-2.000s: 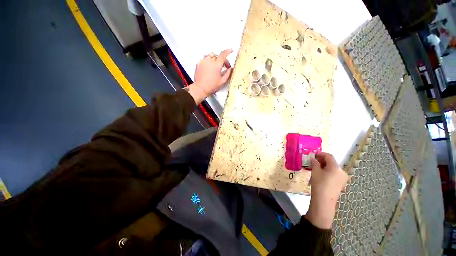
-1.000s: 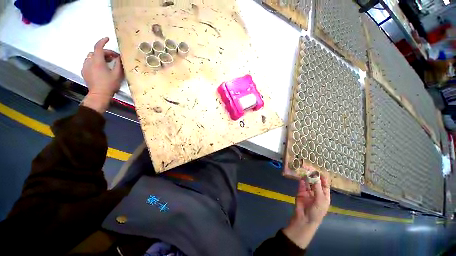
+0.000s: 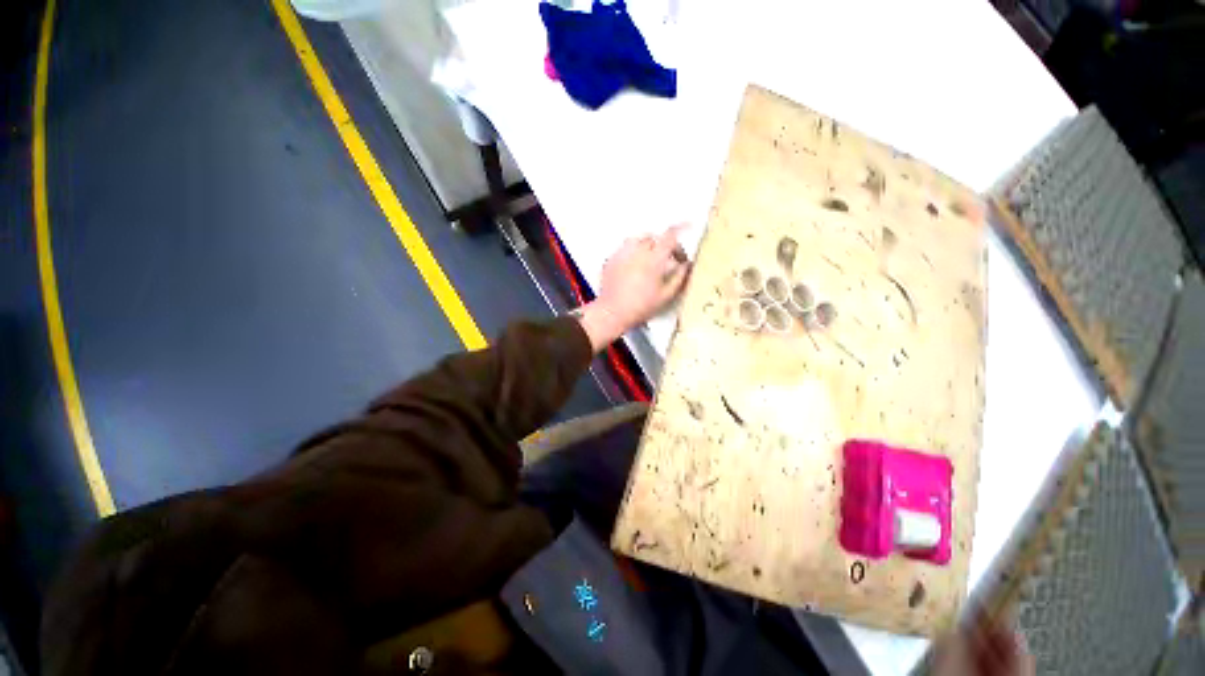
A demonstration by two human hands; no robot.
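Observation:
My left hand [image 3: 640, 279] is at the left edge of the plywood board [image 3: 780, 462], fingers curled. A small pale ring with a dark opening seems to show at its fingertips, partly hidden. Several pale rings [image 3: 777, 317] stand in a tight cluster on the upper part of the board. The bright pink device [image 3: 899, 499], with a pale patch on its lower right, sits near the board's right end. A tiny dark circle [image 3: 856, 572] is just below it. My right hand [image 3: 981, 650] is blurred and cut off by the bottom edge; what it holds cannot be told.
Boards packed with rings [image 3: 1103, 528] line the right side, one more [image 3: 1103, 238] farther up. A crumpled dark blue cloth [image 3: 601, 53] lies on the white table [image 3: 846, 53]. The blue-grey floor with yellow lines [image 3: 383, 185] is at left.
The view has swung right and back. My right hand went from the pink device to the loaded board with a ring, and is now blurred low. The cluster looks one ring smaller than at first.

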